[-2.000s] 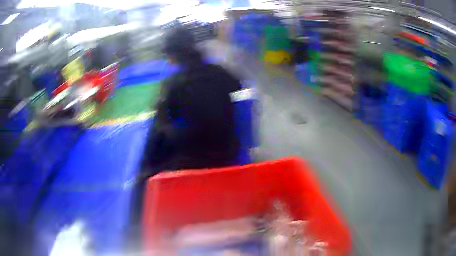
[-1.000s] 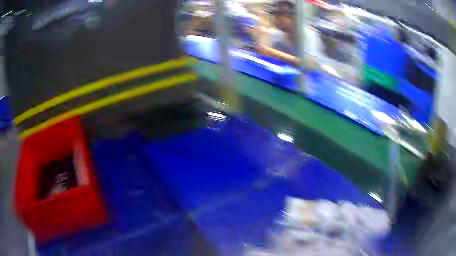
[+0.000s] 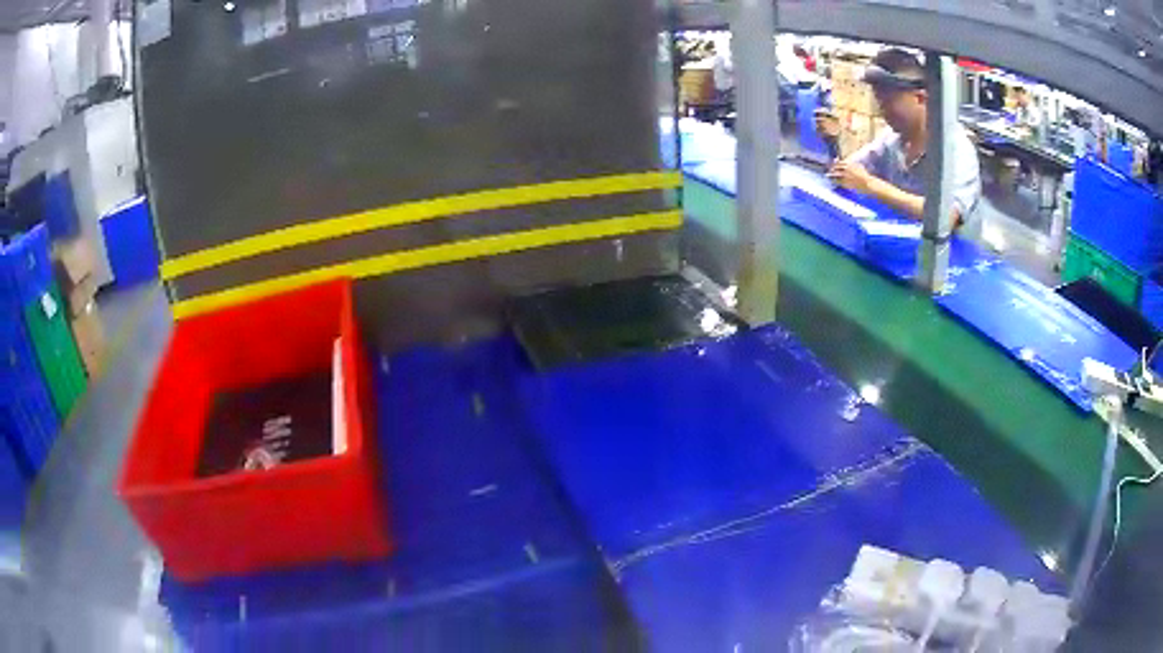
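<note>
No hand of mine is in the picture. A red crate stands on the blue-covered bench at the left. Inside it are a dark item with light lettering and a white edge along the right wall. At the lower right lie white plugs beside a white supply socket strip with yellowish tape. Clear shiny wrap or coiled cord shows at their left, cut off by the bottom edge.
A dark panel with two yellow stripes rises behind the crate. A grey post stands right of it. Beyond the green line surface a person sits at a blue bench. Blue and green crates stand at far left.
The view has swung from an aisle with a dark-clothed person to the striped panel and bench. Since one second ago, the red crate has shifted right in view and the picture is sharper.
</note>
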